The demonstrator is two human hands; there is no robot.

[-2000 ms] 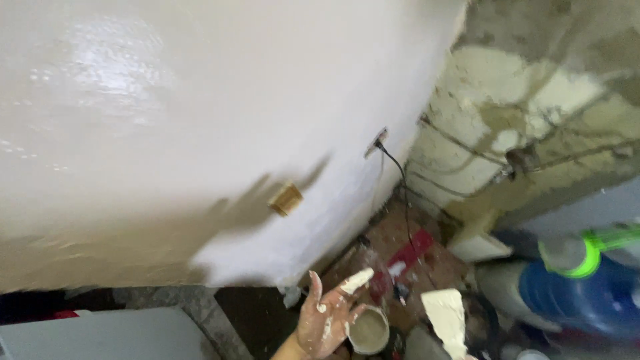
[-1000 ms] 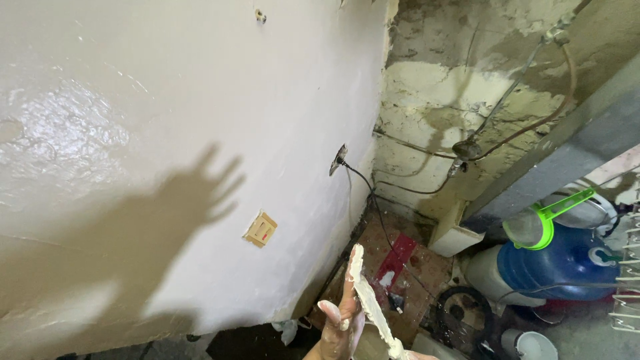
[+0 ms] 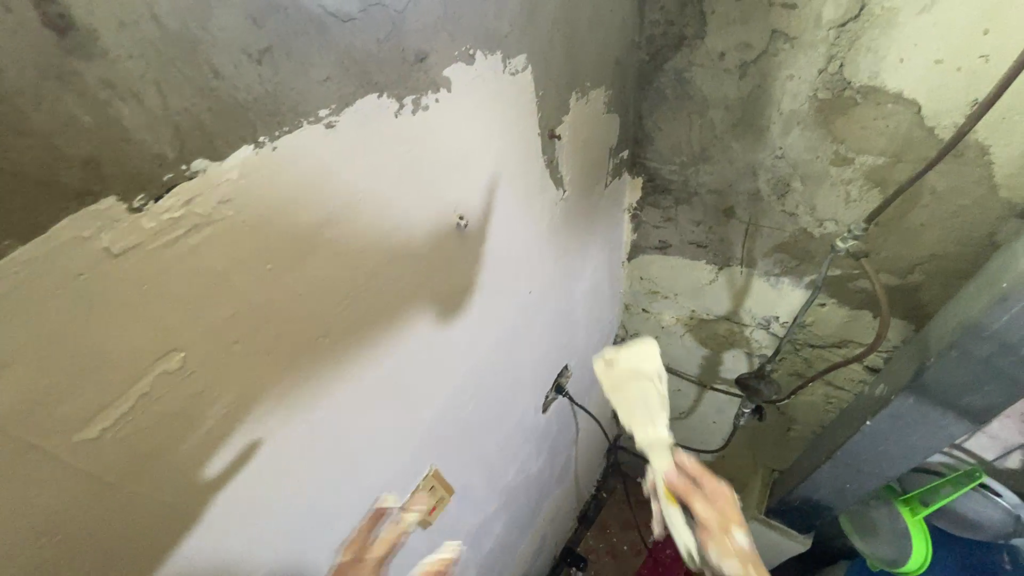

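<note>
My right hand [image 3: 708, 508] grips the handle of a putty knife [image 3: 640, 400] at the lower right of centre. Its blade points up and is coated in cream-coloured putty. At the bottom, my left hand [image 3: 388, 536] is spread and holds nothing visible; its fingertips are smeared with white putty and overlap the edge of a taped wall box [image 3: 436, 496]. Whether they touch it I cannot tell. Behind both hands rises the wall [image 3: 384, 392], coated smooth and white below, with a ragged top edge against bare grey plaster [image 3: 280, 64].
A wall socket with a black plug [image 3: 556, 390] sits near the corner, its cord hanging down. Cables meet at a dark joint [image 3: 756, 386] on the rough side wall. At lower right are a grey beam [image 3: 920, 392] and a green-rimmed strainer [image 3: 916, 532].
The view has swung up to the upper wall. The putty knife, low in the frame and edge-on a second ago, now stands upright with its coated face showing. My hands have moved apart.
</note>
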